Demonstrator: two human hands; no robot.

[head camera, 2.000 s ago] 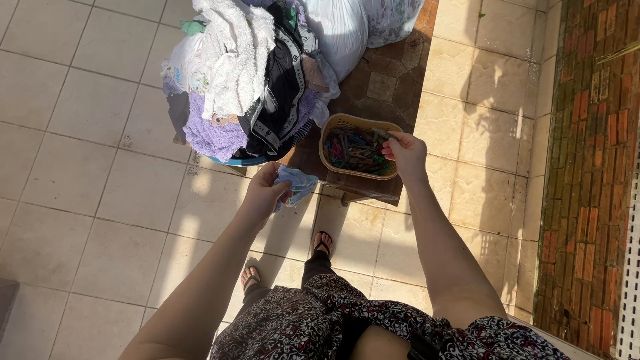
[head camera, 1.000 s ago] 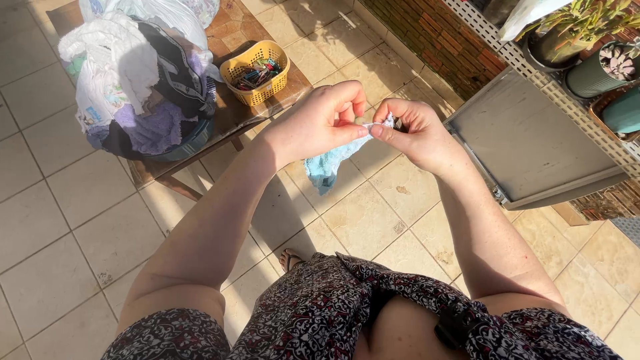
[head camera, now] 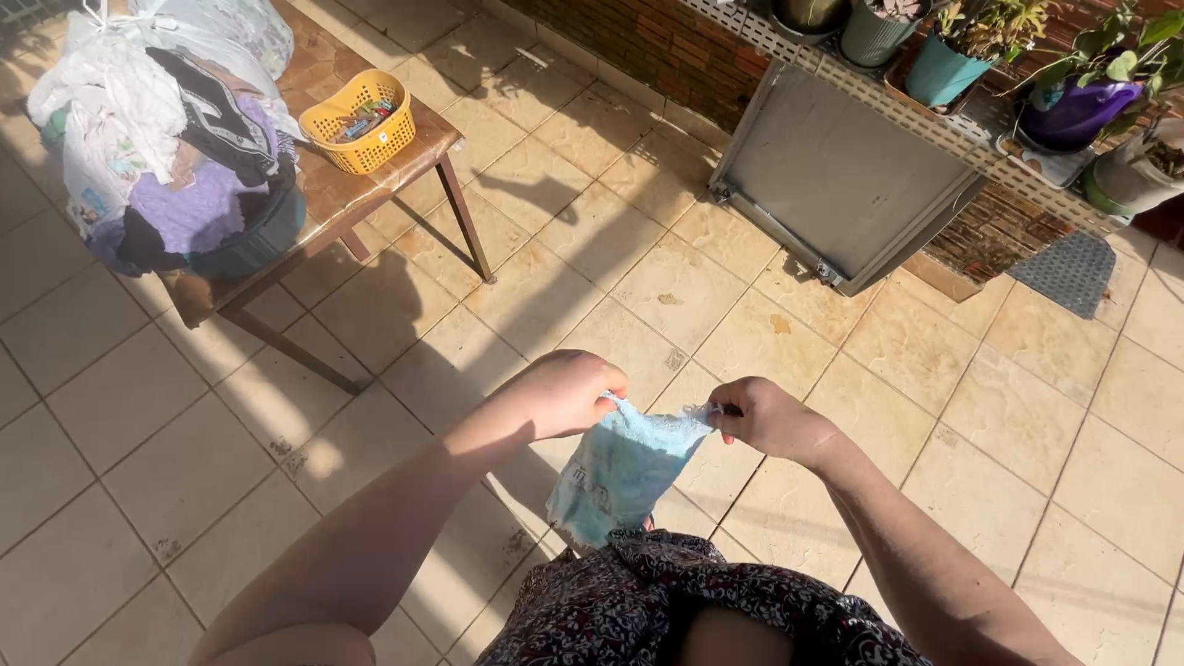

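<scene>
A small light-blue cloth (head camera: 629, 467) hangs spread between my hands, low in the middle of the view. My left hand (head camera: 573, 393) pinches its upper left corner, and my right hand (head camera: 760, 416) pinches the upper right corner. At the upper left, a yellow plastic basket (head camera: 388, 139) holding coloured clothespins (head camera: 361, 120) stands on a wooden table (head camera: 347, 199). Beside it is a dark tub (head camera: 259, 248) heaped with laundry: a white cloth (head camera: 120, 102), a purple cloth (head camera: 190, 208) and a black garment (head camera: 217, 116). Whether a clothespin is in either hand cannot be seen.
A white plastic bag (head camera: 240, 32) lies behind the laundry. At the upper right, a perforated metal shelf (head camera: 879, 83) carries several potted plants, with a grey panel (head camera: 842, 176) leaning below it. A grey textured mat (head camera: 1068, 273) lies on the tiled floor near the brick wall.
The blue cloth was bunched near my left hand, then held by both hands close together; now they are apart with it spread. My right hand has left the basket's rim. The view has swung right.
</scene>
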